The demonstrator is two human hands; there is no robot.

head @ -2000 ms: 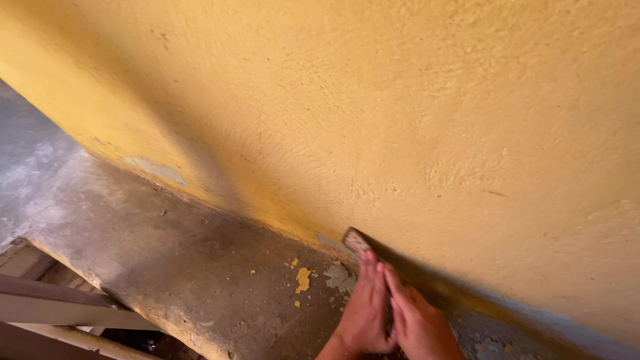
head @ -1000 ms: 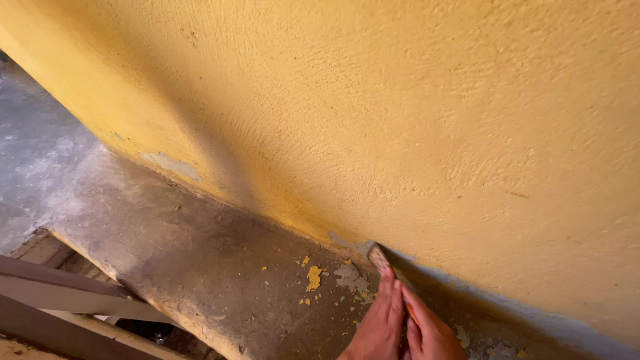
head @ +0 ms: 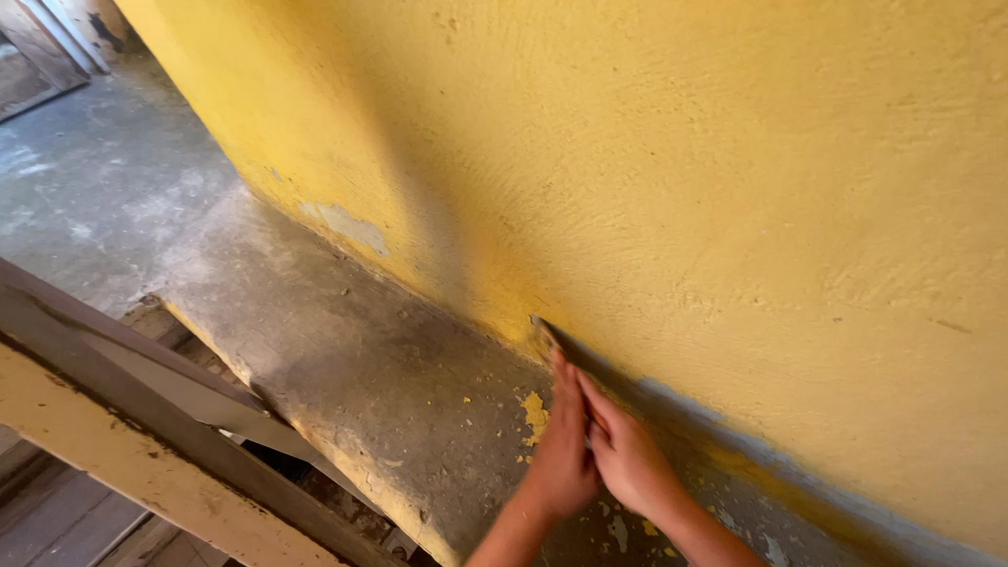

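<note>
Both my hands close around a flat scraping tool [head: 545, 339], whose tip rests against the foot of the yellow painted wall [head: 709, 197]. On the left side of the tool is my left hand [head: 563, 449]; my right hand [head: 630, 457] presses in from the right, fingers pointing up toward the tip. The handle is mostly hidden between the palms. A grey strip of bare plaster [head: 709, 417] runs along the wall's base to the right of the tip. Yellow paint flakes [head: 535, 417] lie on the concrete ledge [head: 354, 370] beside my left hand.
A wooden railing or beam [head: 157, 449] crosses the lower left, beside the ledge's worn edge. Below it, boards [head: 63, 512] show at a lower level. Grey floor [head: 118, 189] stretches away at the upper left. Another bare patch [head: 346, 226] marks the wall's base.
The view has shifted, showing more of the railing and floor. Both hands and the tool have moved left along the wall's base, nearer the yellow paint beyond the bare strip.
</note>
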